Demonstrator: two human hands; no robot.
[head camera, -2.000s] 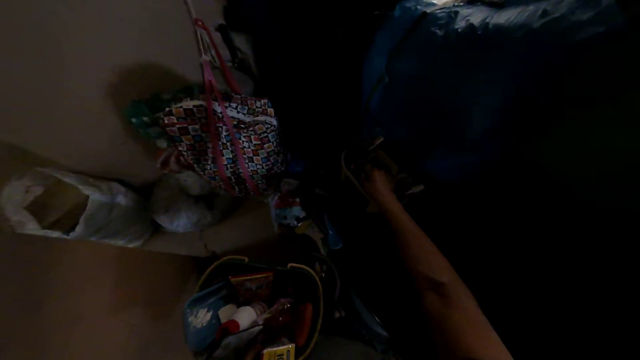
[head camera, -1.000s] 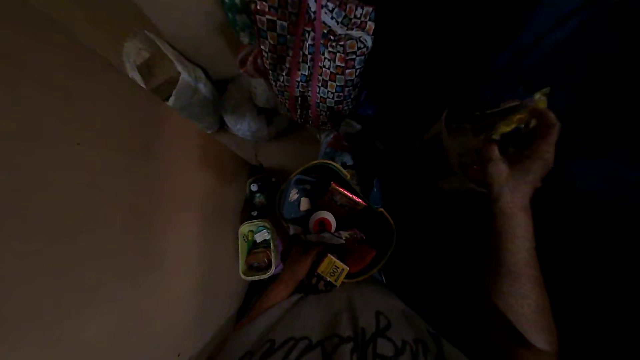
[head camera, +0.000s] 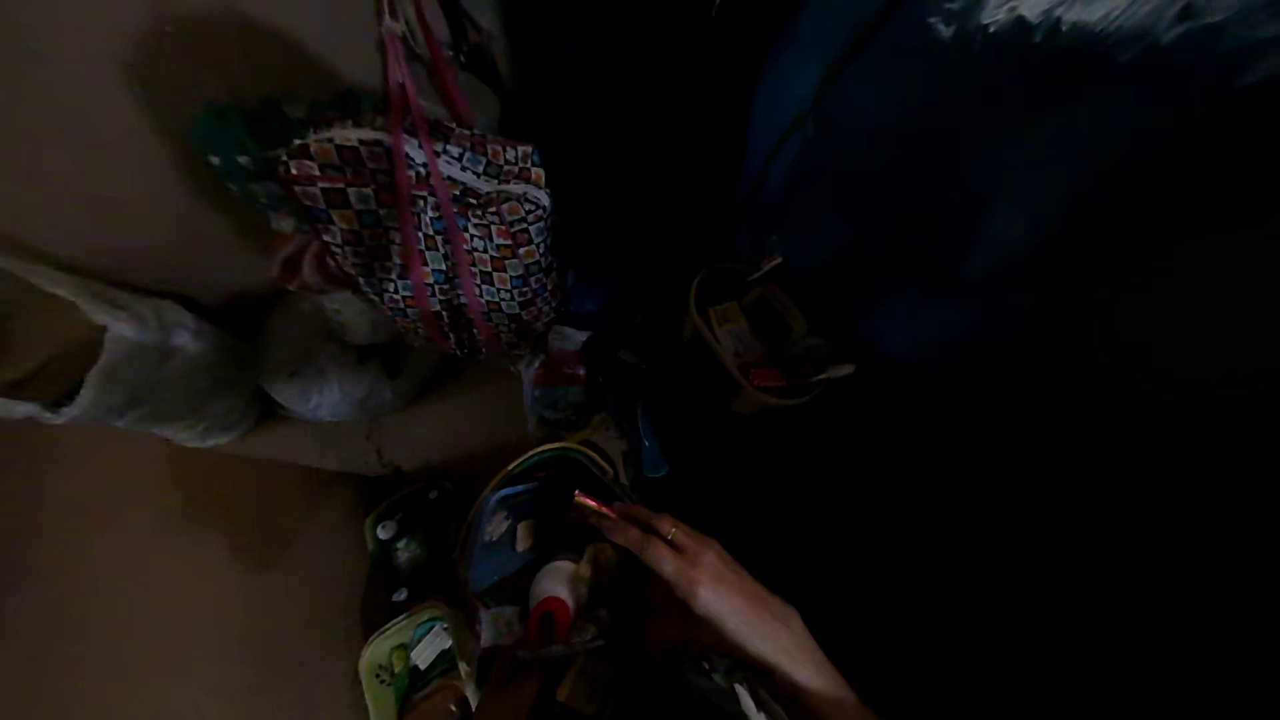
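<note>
My right hand, with a ring on one finger, reaches over a round basket at lower centre. Its fingertips meet the shiny red edge of a packet; whether they grip it cannot be told. In the basket lie a blue tray or lid and a white container with a red cap. Part of what looks like my left arm shows dimly at the bottom edge; my left hand cannot be made out in the dark.
A patterned bag with pink straps hangs at upper left. Plastic sacks stand by the wall. A green-rimmed container is left of the basket. Another small basket holding packets sits right of centre, near dark blue plastic.
My right hand was at the small basket two seconds ago, then held a yellow item up at the right. It has moved left to the round basket. The view has shifted.
</note>
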